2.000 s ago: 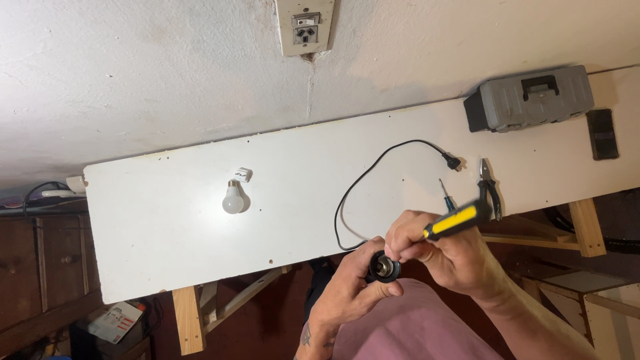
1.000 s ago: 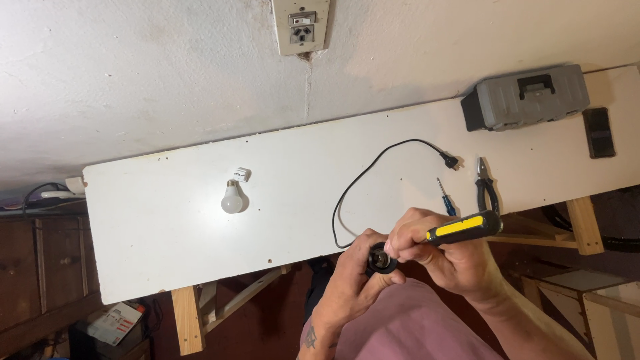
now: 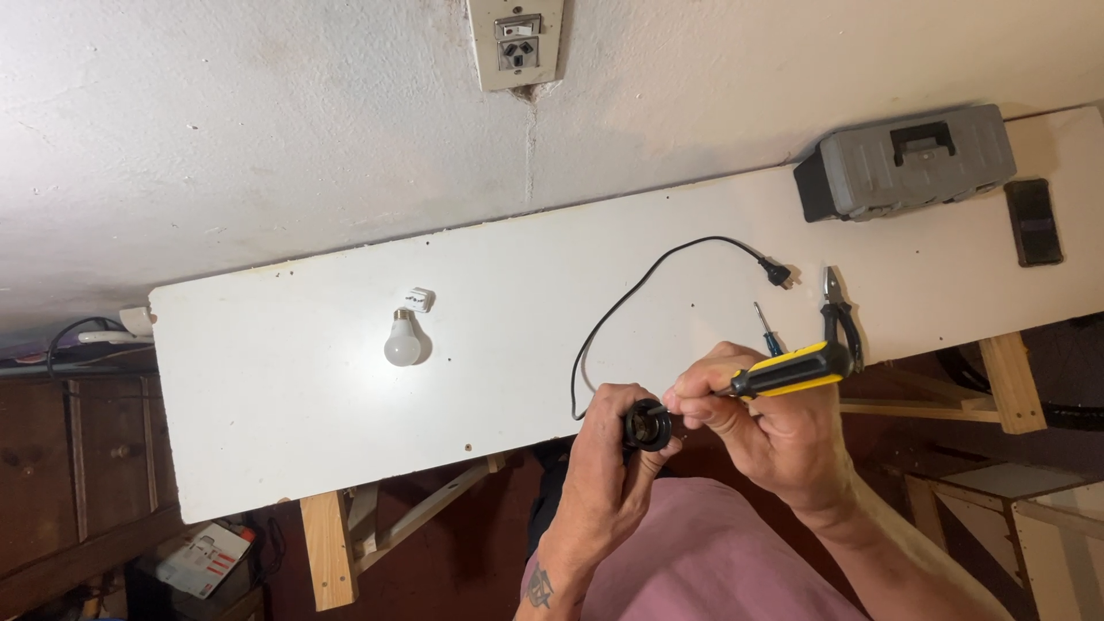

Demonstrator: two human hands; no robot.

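My left hand [image 3: 608, 470] grips a black lamp socket [image 3: 647, 425] with its opening facing up, just off the front edge of the white tabletop. Between the fingers of my right hand [image 3: 750, 414] is a screwdriver with a yellow and black handle [image 3: 792, 371]; its shaft reaches into the socket, where the tip is hidden. A black power cord [image 3: 614, 302] runs from beside my left hand to a plug [image 3: 776, 273] on the table. A light bulb [image 3: 402, 341] lies further left, next to a small white piece [image 3: 419, 299].
Pliers [image 3: 832, 310] and a small screwdriver [image 3: 766, 329] lie beyond my right hand. A grey toolbox [image 3: 923, 168] and a dark phone [image 3: 1033, 222] are at the right of the white tabletop [image 3: 302, 414]. A wall switch and outlet plate [image 3: 518, 43] is above.
The screwdriver handle has swung from rising steeply to lying flatter toward the right, and its shaft now shows. My left hand keeps hold of the socket.
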